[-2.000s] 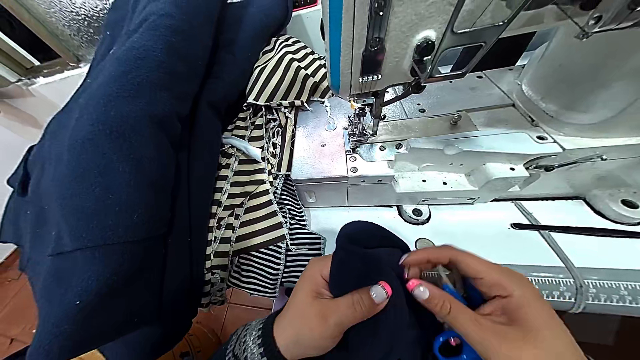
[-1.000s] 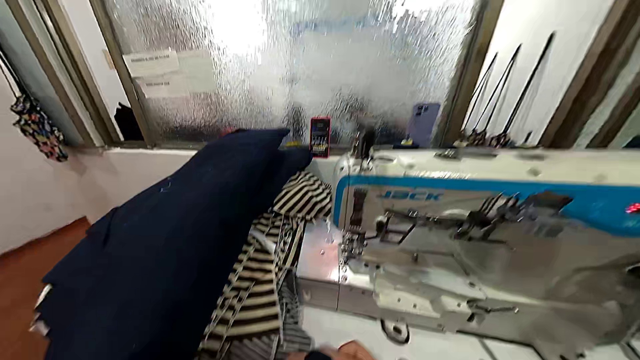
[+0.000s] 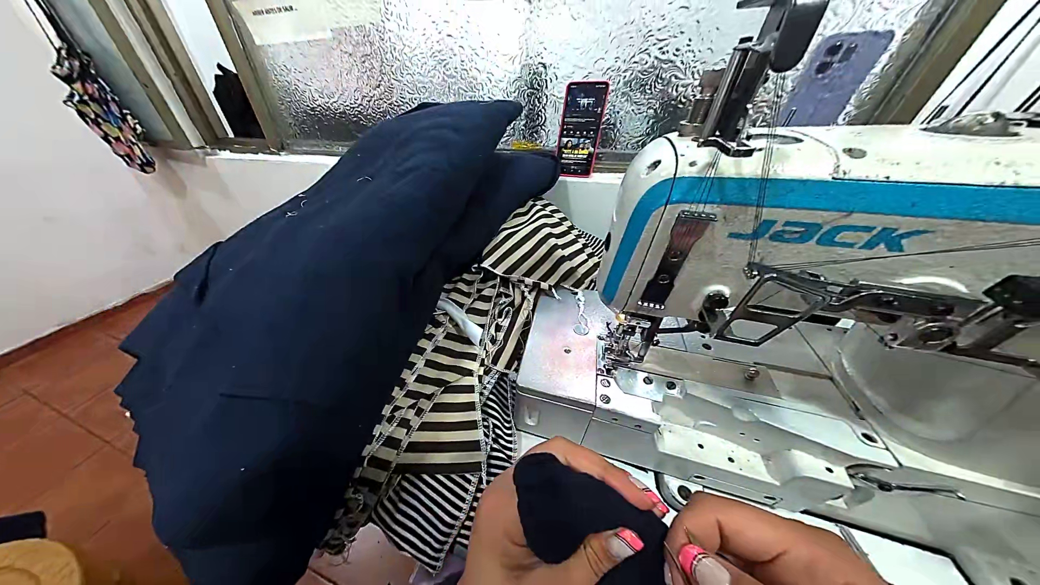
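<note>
My left hand (image 3: 504, 520) grips a folded piece of dark navy fabric (image 3: 569, 508) at the bottom of the head view, its thumb pressing on top. Beside it, my right hand (image 3: 756, 544) pinches the same cloth's right edge between thumb and fingers. Whether the right hand also holds a tool cannot be seen. Both hands are in front of an industrial Jack sewing machine (image 3: 812, 191), below its presser foot and needle area (image 3: 626, 345). No cloth from the hands reaches the needle.
A large pile of navy fabric (image 3: 309, 325) fills the left side. Striped fabric pieces (image 3: 447, 414) hang between it and the machine bed (image 3: 561, 349). A phone (image 3: 582, 130) leans upright by the textured window (image 3: 422, 73). A round wooden top (image 3: 36, 562) is at lower left.
The view has tilted up, then partly back down. Blue-handled scissors seen at my right hand two seconds ago are no longer visible. The navy piece is still between my hands.
</note>
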